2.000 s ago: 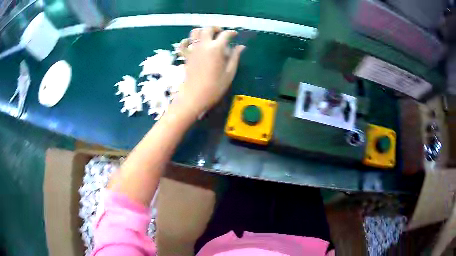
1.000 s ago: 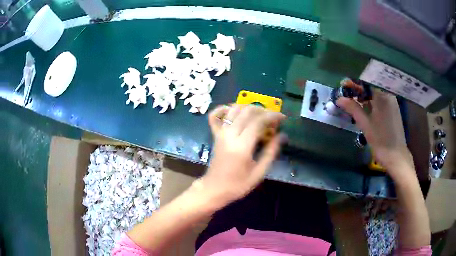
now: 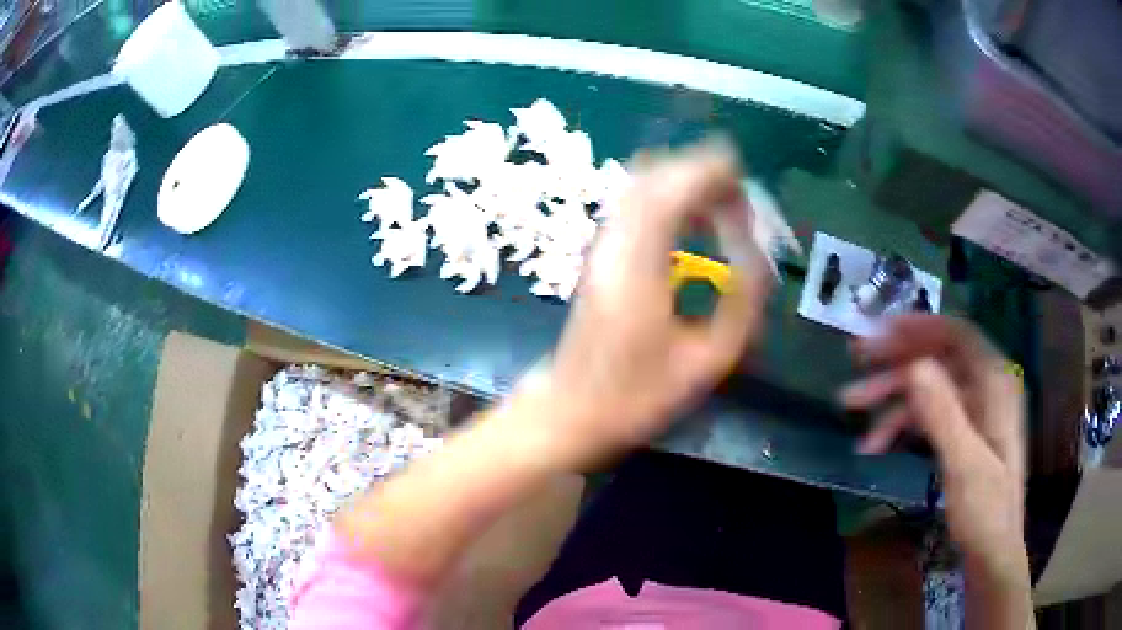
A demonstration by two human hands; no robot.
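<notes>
My left hand (image 3: 658,295), blurred, is raised over the left yellow button box (image 3: 701,268) and mostly hides it. A blurred white bladed part (image 3: 771,224) shows at its fingertips, left of the press fixture (image 3: 871,283). The fixture is a silver plate with dark slots and a shiny round post. My right hand (image 3: 947,394), also blurred, is just below the fixture with fingers apart; I see nothing held in it. The right button box is almost wholly hidden behind it. White bladed parts (image 3: 517,203) lie in a loose pile to the left.
A white oval disc (image 3: 203,179), slim pliers (image 3: 115,182) and a white scoop (image 3: 169,59) lie far left. A carton of white parts (image 3: 320,480) is below the bench edge. Silver rings (image 3: 1099,418) are at the far right. The labelled green press (image 3: 1034,243) stands behind the fixture.
My left hand moved from the pile to the button box, then up towards the fixture. My right hand came in to the post and has drawn back below it. The view has shifted slightly.
</notes>
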